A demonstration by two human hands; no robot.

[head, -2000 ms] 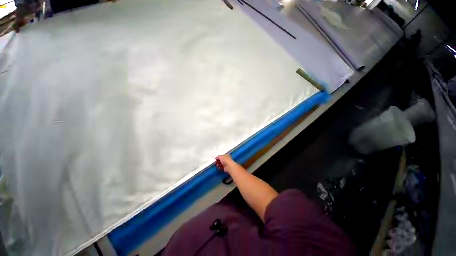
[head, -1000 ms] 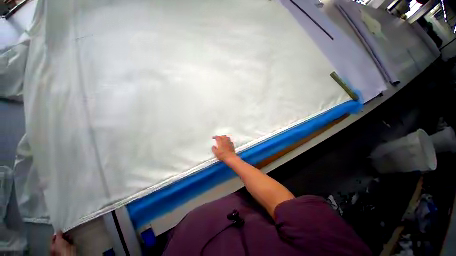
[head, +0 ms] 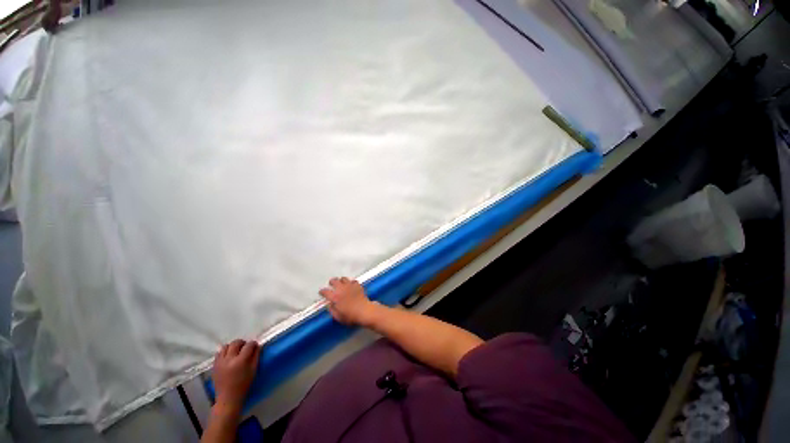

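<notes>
A large white fabric ply lies spread over the table, slightly wrinkled. Blue interleaving sheet shows along its near edge. My right hand rests on the fabric's near edge, fingers on the white cloth. My left hand is at the same edge further left, fingertips at the fabric border. Whether either hand pinches the cloth cannot be told. A green-yellow bar weight lies at the far right corner of the ply.
A brown stick lies along the near table edge, with a small dark loop by my right forearm. The dark track shows below the fabric at left. Pale paper, a long tube and a dark thin bar lie beyond. White bins stand on the floor.
My left hand has moved right along the near edge from the fabric's left corner. My right hand has moved left and down to the edge. The view has shifted.
</notes>
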